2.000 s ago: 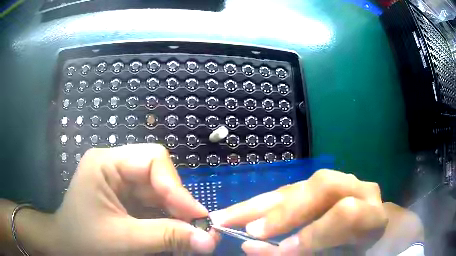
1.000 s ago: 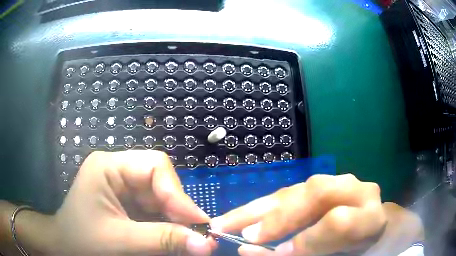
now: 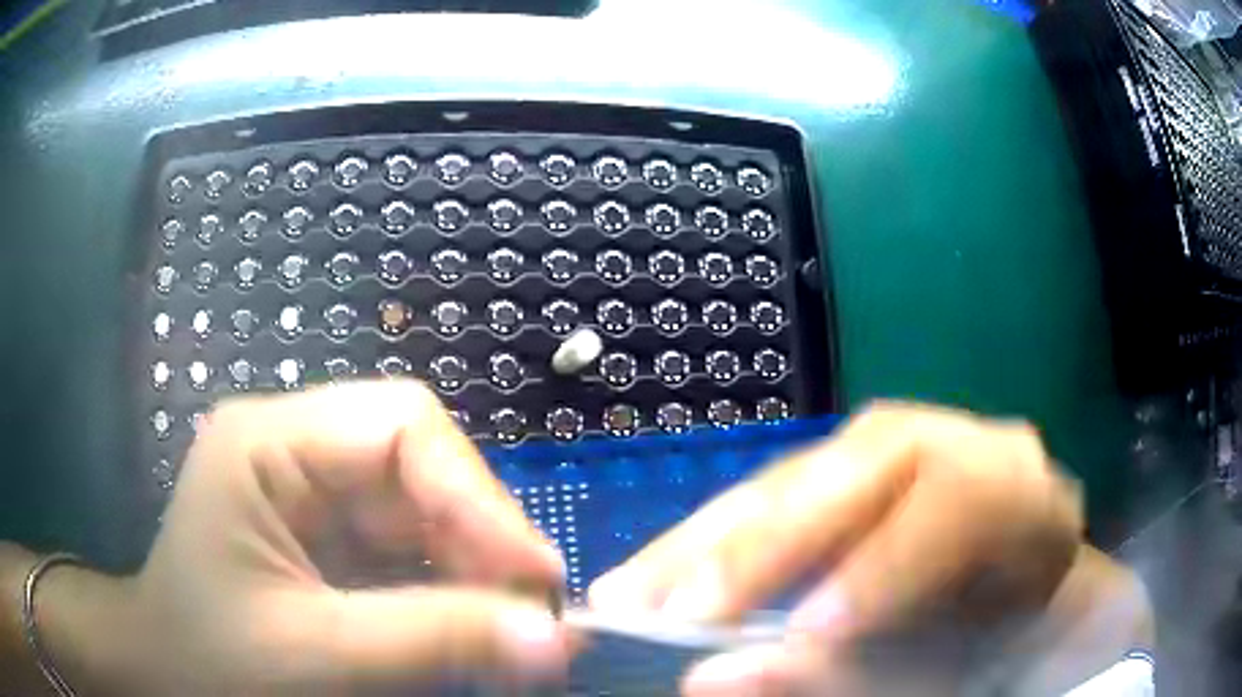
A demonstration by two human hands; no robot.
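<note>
My left hand (image 3: 327, 545) pinches a small dark round component (image 3: 545, 595) between thumb and fingertips at the bottom centre. My right hand (image 3: 899, 545) holds silver tweezers (image 3: 681, 630), blurred, with the tip at or close to the component; contact cannot be told. A blue film (image 3: 667, 470) with rows of tiny white pads (image 3: 556, 511) lies over the near part of the black component tray (image 3: 816, 313), partly hidden by both hands. A whitish rounded piece, possibly a finger cot (image 3: 576, 351), lies on the tray.
The tray's rows of round pockets hold shiny parts. Black trays (image 3: 1144, 191) stand stacked at the right on the green mat (image 3: 940, 272). Another dark tray (image 3: 327, 14) shows at the far edge. A thin bracelet (image 3: 33, 620) is on my left wrist.
My right hand has risen slightly and the tweezers are more blurred. The component in my left fingers is turned more edge-on. The tray appears slightly higher and further left in view.
</note>
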